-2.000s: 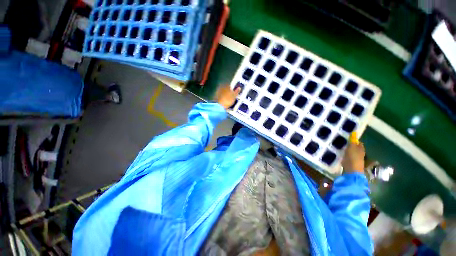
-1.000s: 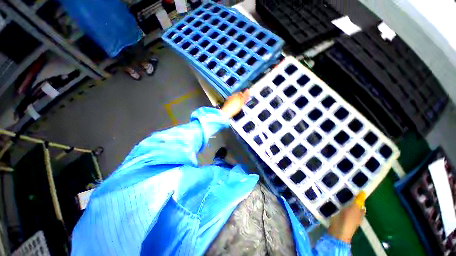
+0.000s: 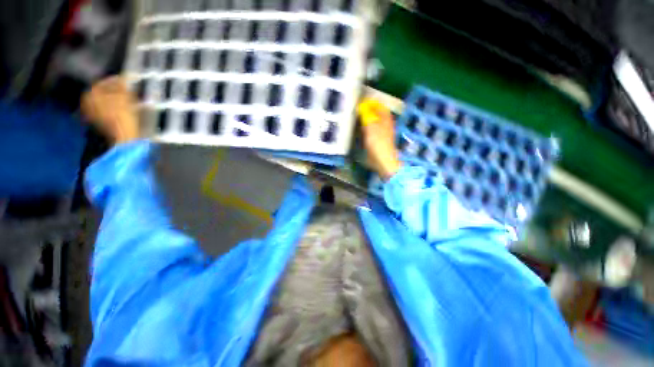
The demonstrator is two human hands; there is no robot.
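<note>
The white pocket tray (image 3: 244, 148) is at the upper left, blurred, with dark pieces in its pockets. Its top is cut off by the frame edge. My left hand (image 3: 111, 107) holds its left edge. My right hand (image 3: 380, 140) is at its right edge, with a small yellow-orange object (image 3: 369, 112) at the fingers. A blue pocket tray (image 3: 477, 149) with dark pieces lies on the green bench, right of my right hand and partly behind my sleeve. A blue edge (image 3: 305, 157) shows under the white tray.
The green bench top (image 3: 423, 50) runs across the upper right. A dark tray with a white strip (image 3: 637, 82) is at the far right. A pale round object (image 3: 619, 259) is at the lower right. Grey floor with a yellow line (image 3: 240, 204) shows below the white tray.
The white tray has moved left with both hands, away from its place on the bench and over the left stack area. A blue tray now shows on the bench where the white one was.
</note>
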